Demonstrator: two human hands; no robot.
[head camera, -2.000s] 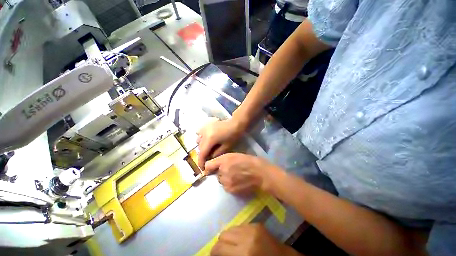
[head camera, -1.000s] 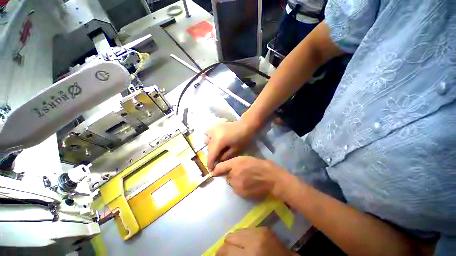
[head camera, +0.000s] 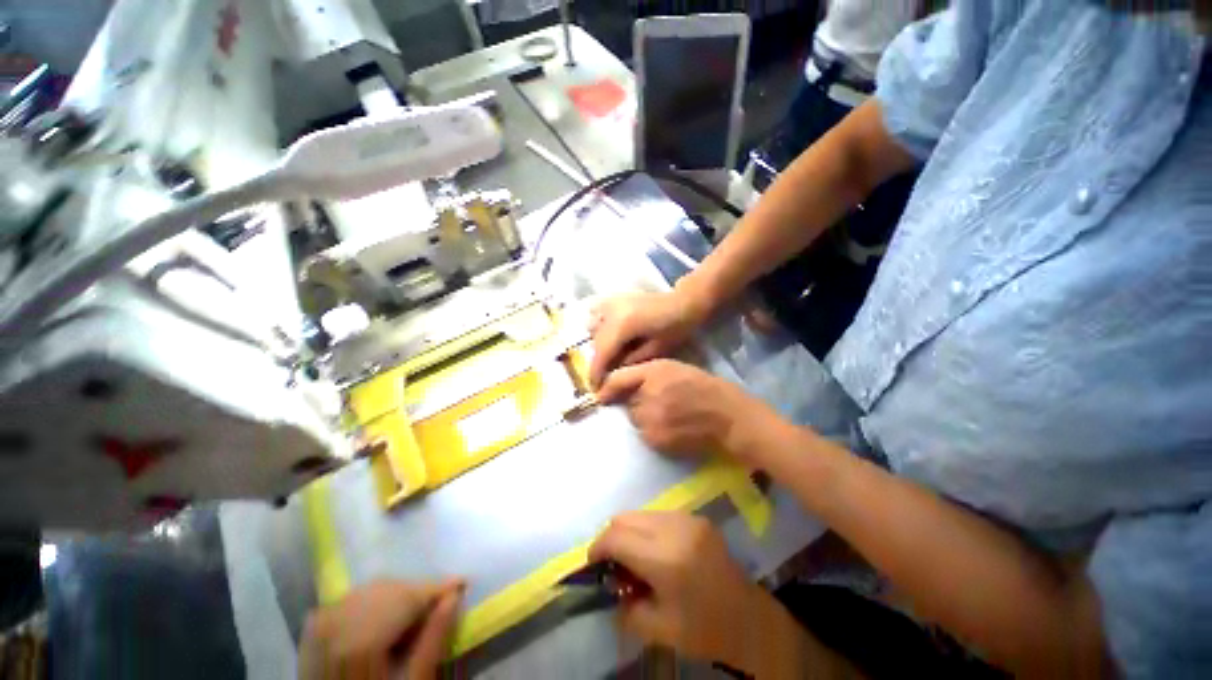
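The yellow clamp template (head camera: 499, 468) lies on the pale machine bed, with rectangular openings in it. Another person's two hands (head camera: 651, 385) touch its right end with fingertips together; what they pinch is hidden. My left hand (head camera: 379, 631) is at the bottom edge, partly cut off, near the yellow marking tape (head camera: 512, 604); whether its fingers hold anything is unclear. My right hand (head camera: 685, 571) is at the bottom centre over the tape, closed around a small dark tool (head camera: 601, 577), mostly hidden by the fingers. Neither of my hands touches the template.
The white machine head (head camera: 146, 412) with a red logo is at left. The lamp arm (head camera: 392, 144) reaches over the bed, above the metal clamp parts (head camera: 412, 276). A control tablet (head camera: 691, 93) stands upright behind. A person in a light blue top (head camera: 1037, 292) leans in from the right.
The view has shifted, so the template sits higher and more of the machine head shows. My left hand has come into view. My right hand shows more fully, with the dark tool visible.
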